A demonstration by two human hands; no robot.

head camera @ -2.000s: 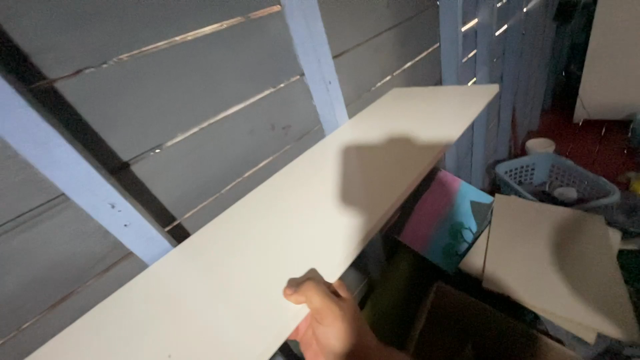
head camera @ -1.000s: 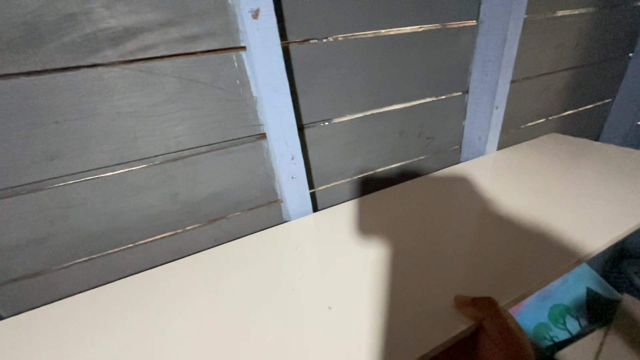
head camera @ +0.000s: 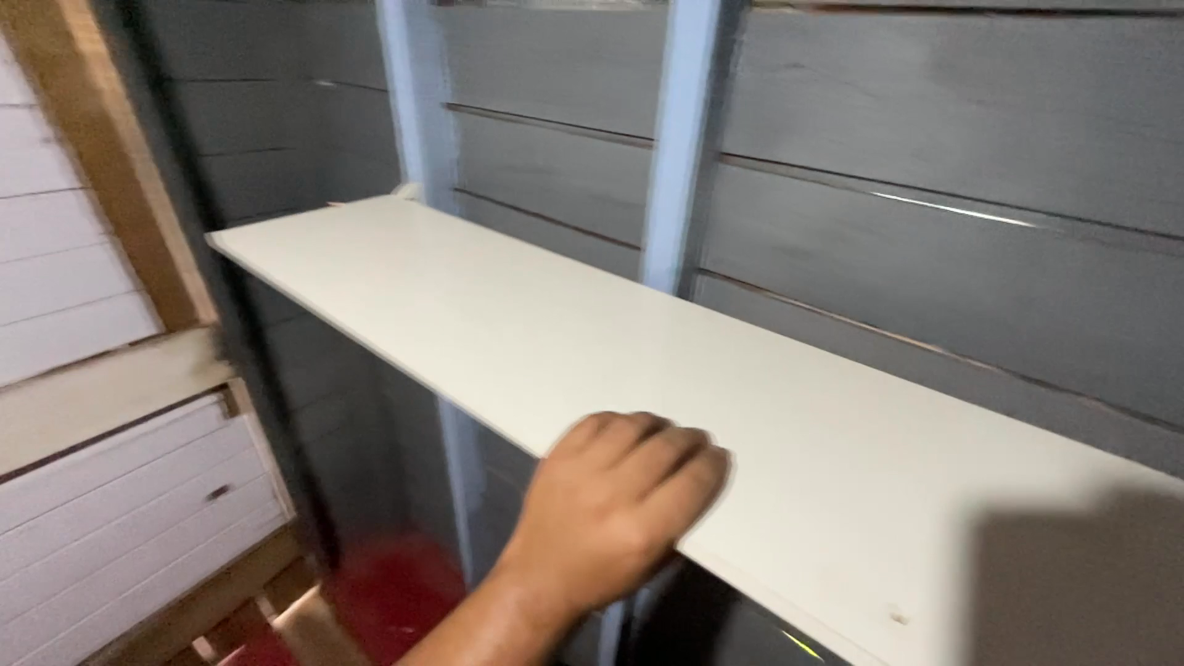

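A long white board lies flat along the grey plank wall, running from the upper left to the lower right. My left hand comes in from the bottom and grips its front edge near the middle. The fingers rest over the top face; the thumb is hidden, and the hand is slightly blurred. My right hand is out of view. A dark shadow covers the board's lower right part, near a small mark on its surface.
Light blue upright posts stand against the grey plank wall behind the board. To the left are white panelling and wooden beams. A blurred red surface shows below, beside a dark object under the board.
The view has swung far to the left along the board. My right hand, on the board's front edge in both earlier frames, has left view; my left hand now shows on that edge.
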